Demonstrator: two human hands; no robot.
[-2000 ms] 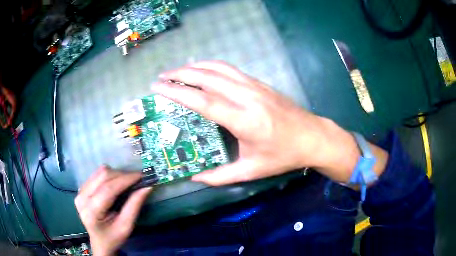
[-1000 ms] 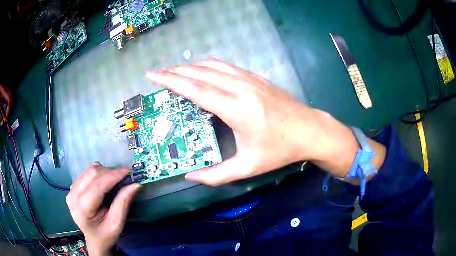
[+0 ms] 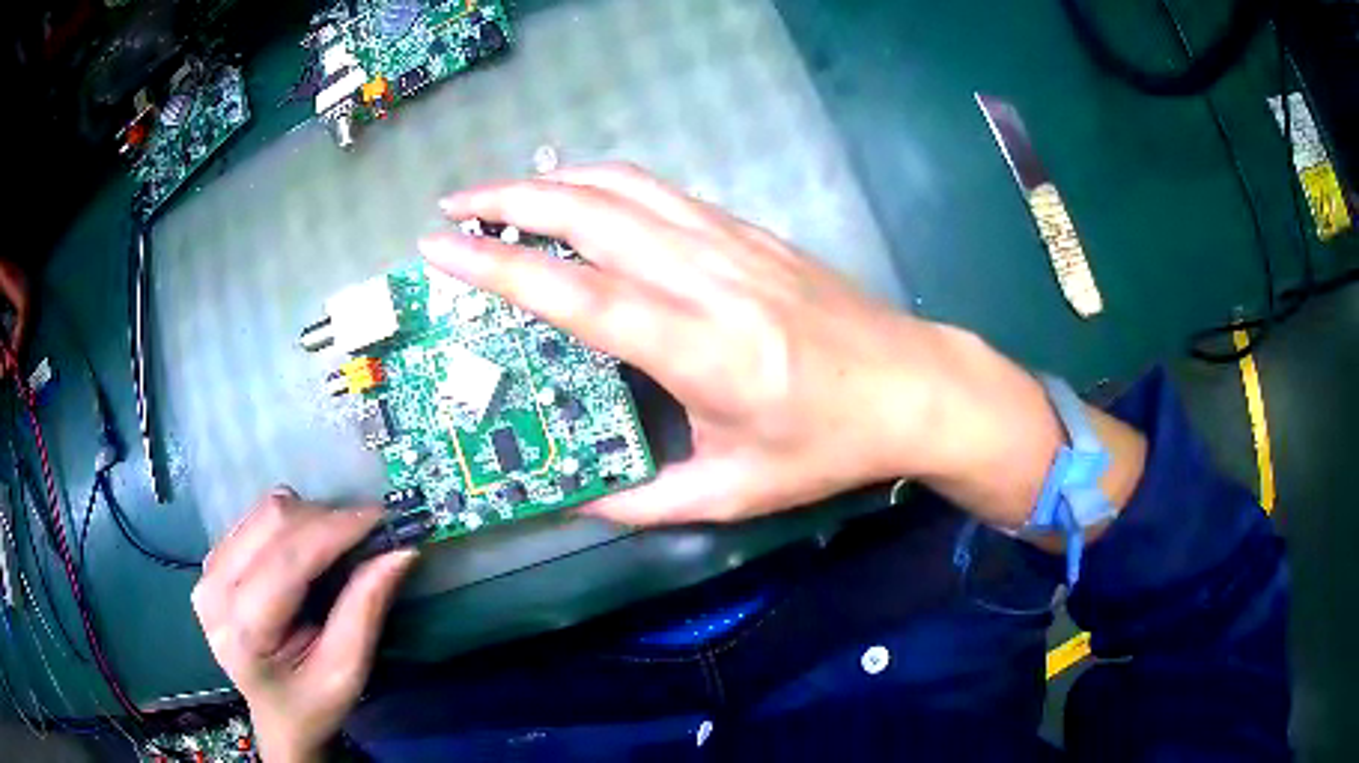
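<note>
A green circuit board (image 3: 514, 418) lies over the pale foam mat (image 3: 716, 119), with an orange connector and metal stubs along its left edge. My right hand (image 3: 730, 343) spans the board from its far edge to its near right edge and holds it. It wears a light blue wrist strap. My left hand (image 3: 298, 596) pinches a black plug (image 3: 391, 525) at the board's near left corner. Whether the plug is fully seated cannot be told. My palm and fingers hide part of the board's right side.
Two more green boards lie at the back left (image 3: 410, 52) and far left (image 3: 191, 134). A long thin rod (image 3: 143, 358) lies left of the mat. A knife (image 3: 1043, 209) lies to the right. Cables (image 3: 67, 522) run along the left side.
The board and both hands have shifted slightly left in the picture since two seconds ago. The board's tilt has changed a little. Both hands keep their hold.
</note>
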